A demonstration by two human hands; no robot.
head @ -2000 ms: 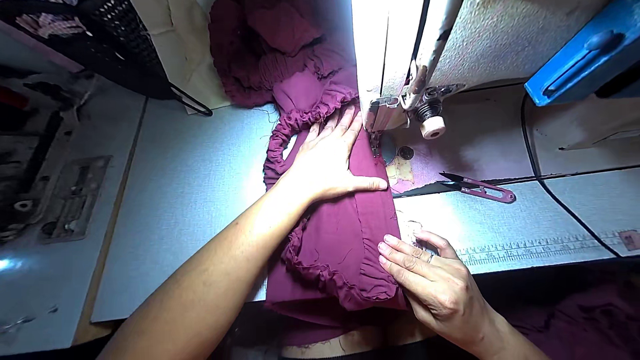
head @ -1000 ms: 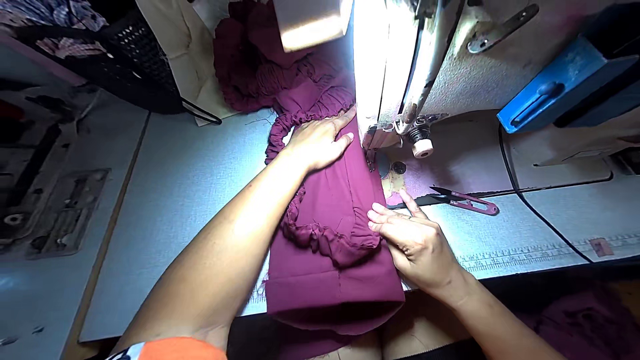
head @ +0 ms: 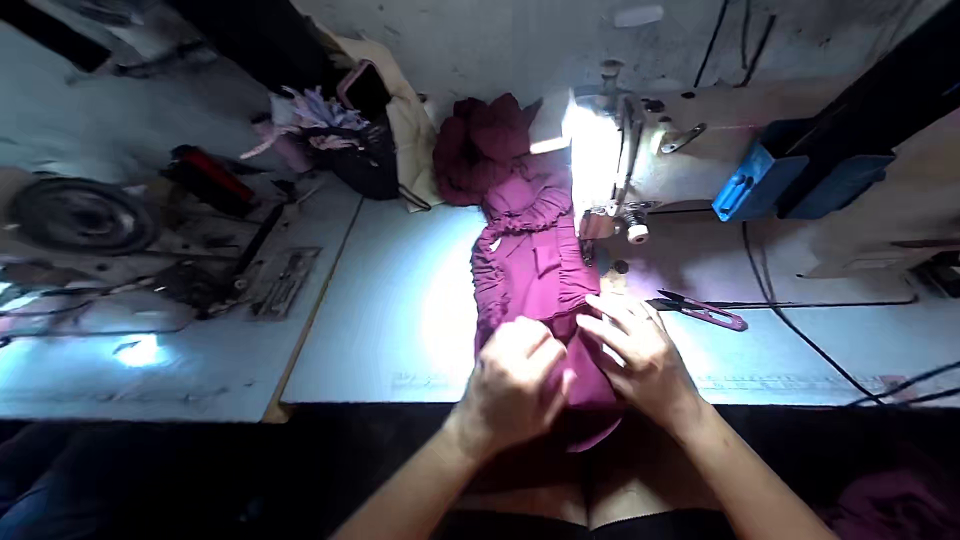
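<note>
A maroon garment with gathered edges (head: 532,274) lies on the sewing machine table, its right side beside the presser foot (head: 587,251). Its lower part hangs over the front edge. My left hand (head: 519,375) is closed on the cloth near that edge, slightly blurred. Across from it, my right hand (head: 634,349) rests on the garment's right side with fingers bent and somewhat apart; whether it pinches the cloth I cannot tell. The lit sewing machine head (head: 600,157) stands above and to the right of the cloth.
Pink-handled thread snips (head: 705,311) lie right of my right hand. A black cable (head: 787,322) crosses the table at the right. Blue holders (head: 757,176) are at the machine's arm. A black basket (head: 367,165) with scraps stands back left, near another sewing machine (head: 90,217).
My left hand has come back from the garment's upper part near the needle to its lower part by the table edge. My right hand stays at the right side. The view has shifted and shows more surroundings.
</note>
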